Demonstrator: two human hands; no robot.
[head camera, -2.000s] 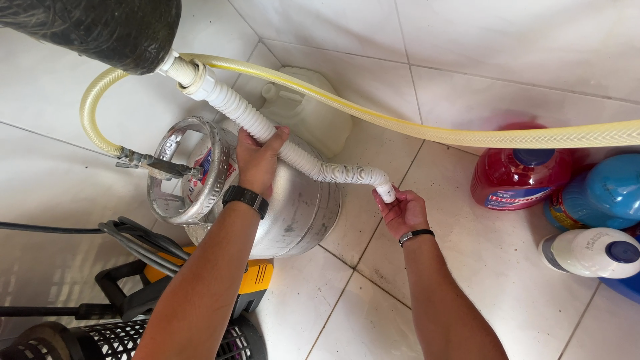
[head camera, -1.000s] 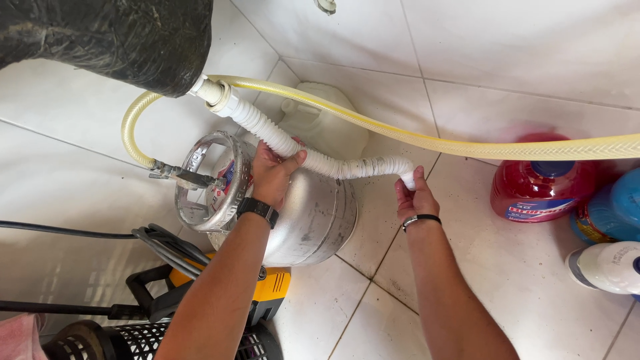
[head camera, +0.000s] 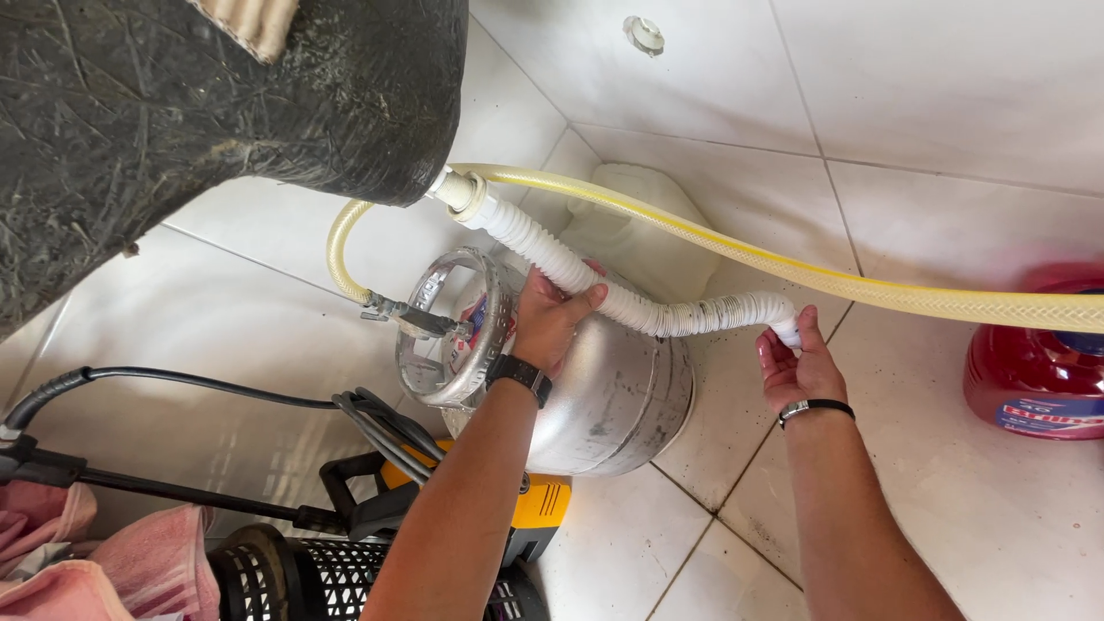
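A white corrugated drain hose (head camera: 638, 306) runs from a fitting under the black sink basin (head camera: 345, 103) down to the right. Around its middle, my left hand (head camera: 556, 319) is closed, thumb on top. At the hose's bent lower end, my right hand (head camera: 802, 358) grips the smooth white tip between thumb and fingers. Behind my left forearm stands a silver metal gas cylinder (head camera: 604, 397) with a valve (head camera: 423, 319) in its collar. A yellowish braided hose (head camera: 733, 246) joins the valve, loops behind the drain hose and passes above my right hand.
A translucent plastic jug (head camera: 638, 228) stands in the corner behind the hoses. At right is a red detergent bottle (head camera: 1035, 379). Lower left are a yellow and black machine (head camera: 539, 500) with a black cable, a black plastic basket (head camera: 345, 565) and pink towels (head camera: 155, 561). The wall has a capped outlet (head camera: 643, 34).
The view has shifted, showing more of the black basin and the pink towels. Both hands keep their hold on the drain hose, whose lower part is now less drooping.
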